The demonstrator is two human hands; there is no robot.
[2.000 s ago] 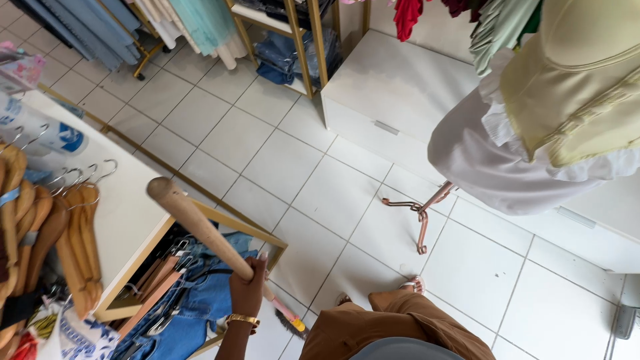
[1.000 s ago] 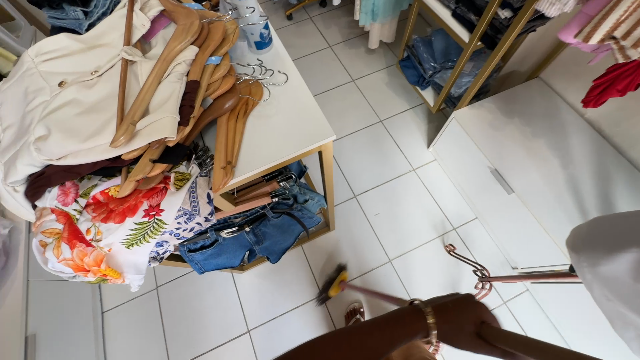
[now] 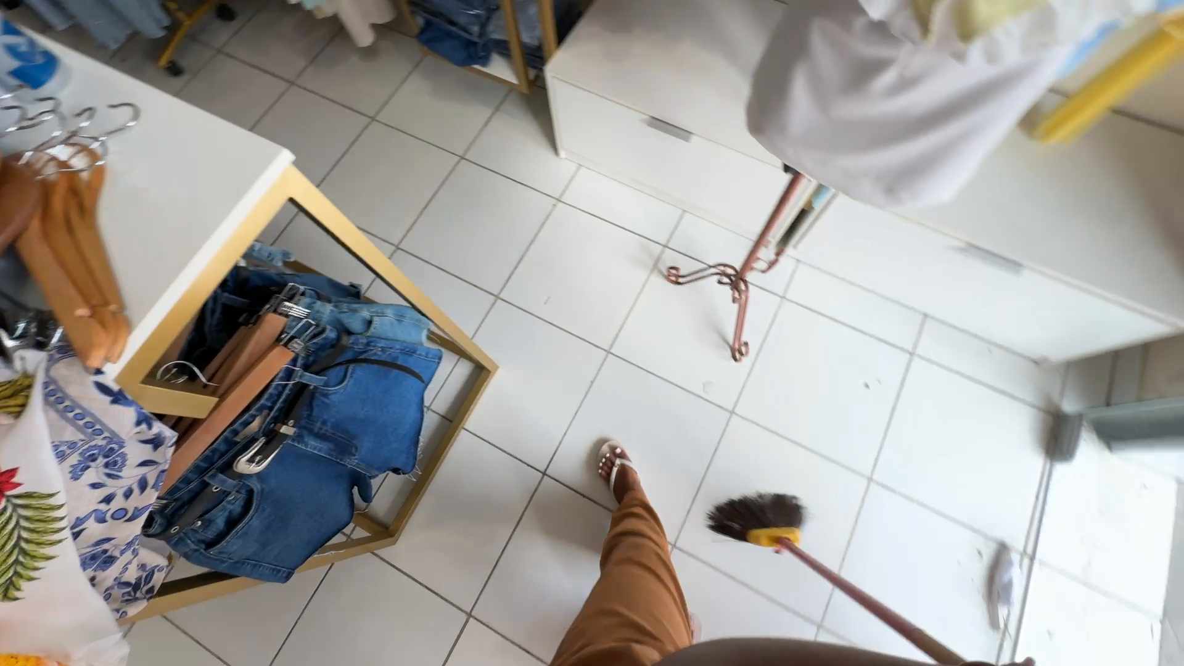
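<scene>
A broom with dark bristles and a yellow head is over the floor tiles at lower right. Its reddish handle slants down to the bottom edge. A strip of forearm shows along that edge beside the handle. Neither of my hands can be made out, so their hold on the broom is hidden. My sandalled foot and brown trouser leg are left of the bristles.
At left, a gold-framed white table holds wooden hangers, with denim shorts underneath. A copper stand's foot is before a white drawer unit. A small pale object lies at right.
The broom head has moved from left of my foot to its right. The hand with a gold bracelet, on the handle in both earlier frames, has left the view. The view has shifted strongly.
</scene>
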